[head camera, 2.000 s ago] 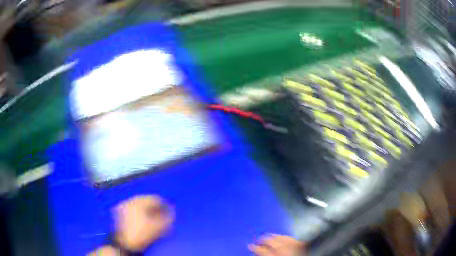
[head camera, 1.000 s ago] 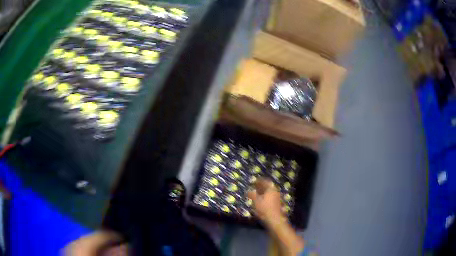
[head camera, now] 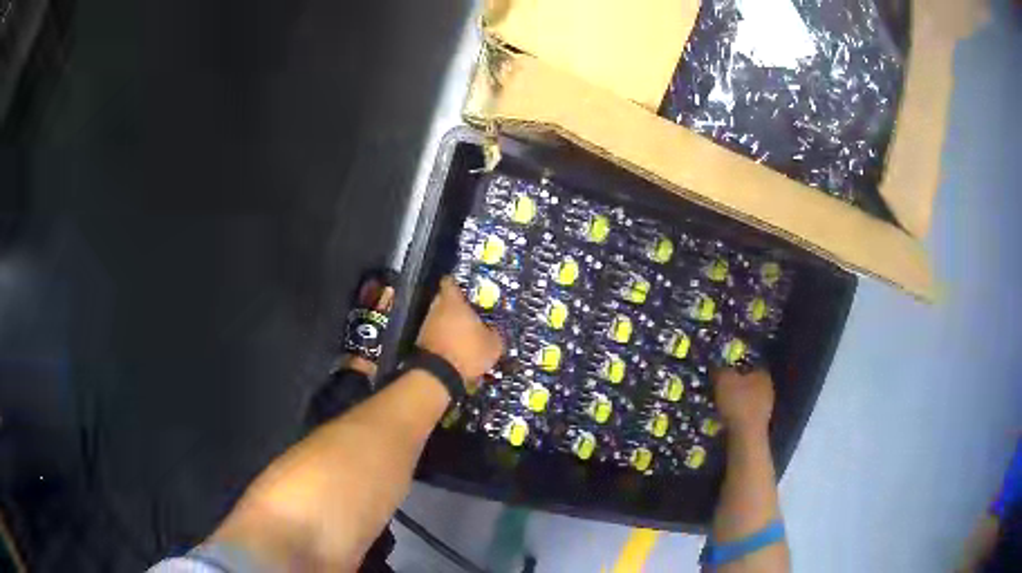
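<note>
A black crate (head camera: 824, 369) holds rows of small circuit boards (head camera: 616, 336) with yellow square tops. My left hand (head camera: 462, 336), with a black band at the wrist, reaches down at the left edge of the boards. My right hand (head camera: 744, 397), with a blue band on the forearm, reaches down at their right edge. The fingertips of both hands are hidden or too small to tell among the boards, so I cannot see whether they grip anything. The boards lie inside the crate walls.
An open brown carton (head camera: 695, 168) with shiny packed contents (head camera: 790, 101) stands beyond the crate, its flap over the crate's far rim. A sandalled foot (head camera: 368, 325) is left of the crate. A dark surface fills the left side. A dark cable lies on the grey floor (head camera: 897, 369).
The view has turned and come closer to the crate, and the bench with its rows of boards has left the picture. My left hand has come into the crate; my right hand is now at its right side.
</note>
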